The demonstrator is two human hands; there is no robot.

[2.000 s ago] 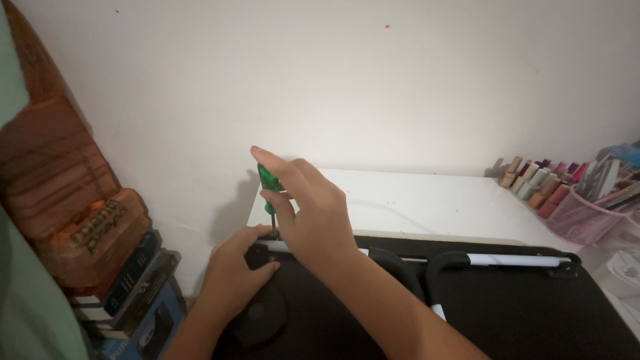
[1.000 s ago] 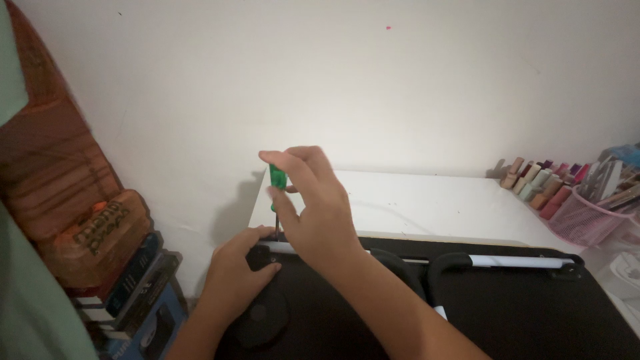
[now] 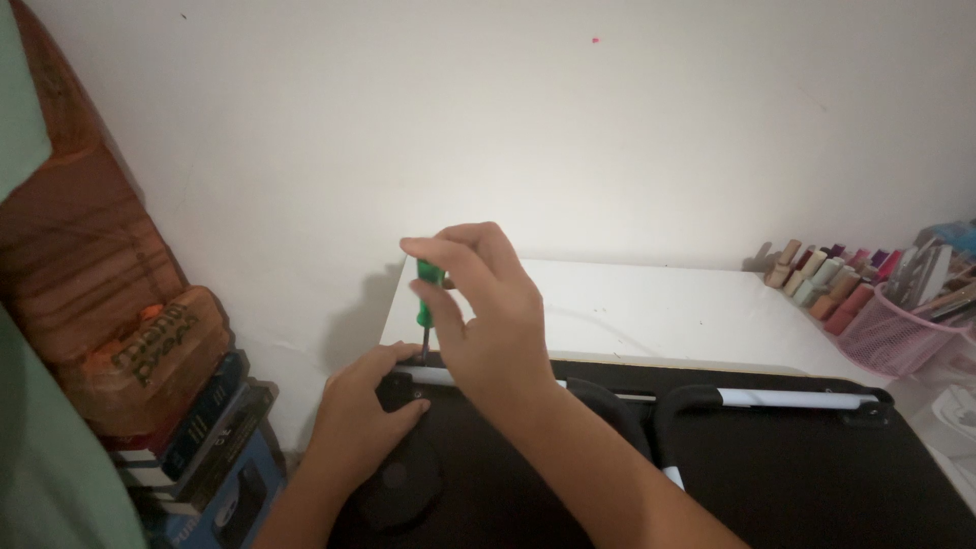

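Note:
My right hand (image 3: 496, 328) grips the green handle of a screwdriver (image 3: 425, 309) with thumb and fingers. The screwdriver stands nearly upright, its shaft pointing down to the white tube (image 3: 431, 375) of a folded leg frame at the edge of a black board (image 3: 778, 465). My left hand (image 3: 362, 419) rests around the corner of that frame, fingertips beside the screwdriver's shaft and thumb on the board. A second folded leg with a white tube (image 3: 797, 398) and black bends lies to the right. The screwdriver's tip and any screw under it cannot be made out.
A white tabletop (image 3: 610, 313) lies behind the board, against a white wall. At the right stand thread spools (image 3: 827, 278) and a pink mesh basket (image 3: 888, 335) with tools. At the left, a wrapped package (image 3: 160, 358) sits on stacked books (image 3: 198, 442), near green cloth (image 3: 46, 427).
My right hand's fingers have shifted around the green handle, and the handle has gone from leaning to nearly upright. My left hand stays at the corner.

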